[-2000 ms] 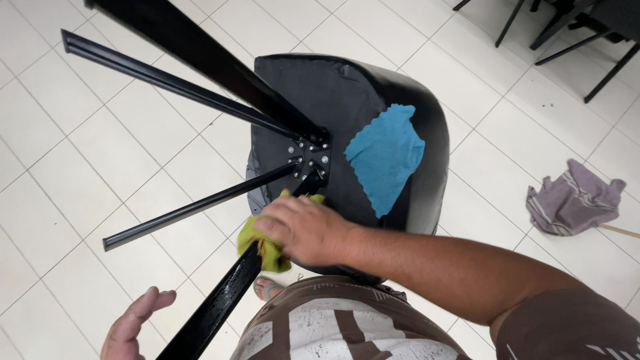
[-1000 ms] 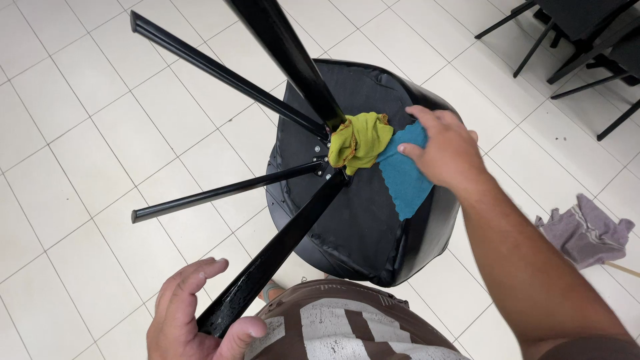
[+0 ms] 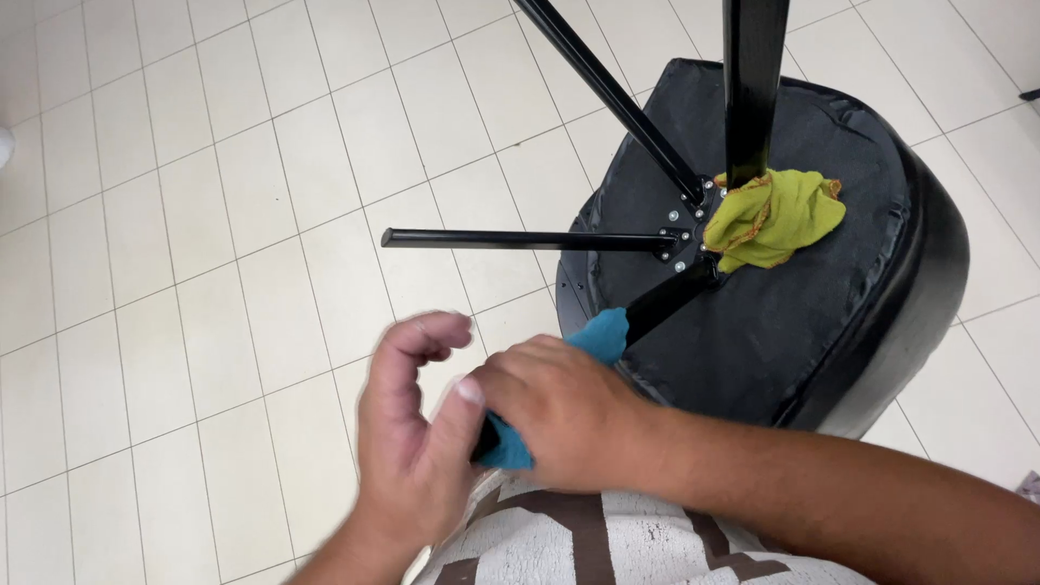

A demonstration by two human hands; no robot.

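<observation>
An upturned black chair (image 3: 812,325) shows its underside, with black metal legs (image 3: 520,240) fixed by screws to a plate near the middle. Wrapped around the leg closest to me is a blue cloth (image 3: 600,335), and my right hand (image 3: 561,406) is closed over cloth and leg. My left hand (image 3: 422,422) is beside it at the lower end of that leg, fingers curled and apart; whether its palm touches the leg is hidden. A crumpled yellow-green cloth (image 3: 780,219) with orange edging lies on the underside, against the base of the upright leg.
Pale floor tiles (image 3: 203,244) surround the chair. One chair leg (image 3: 756,81) rises toward the top edge of the view, and another (image 3: 617,97) slants up left. A bit of greyish cloth (image 3: 1030,486) shows at the right edge.
My right hand let go of the yellow-green cloth on the underside, took the blue cloth from there and brought it to the near leg. The view has shifted left.
</observation>
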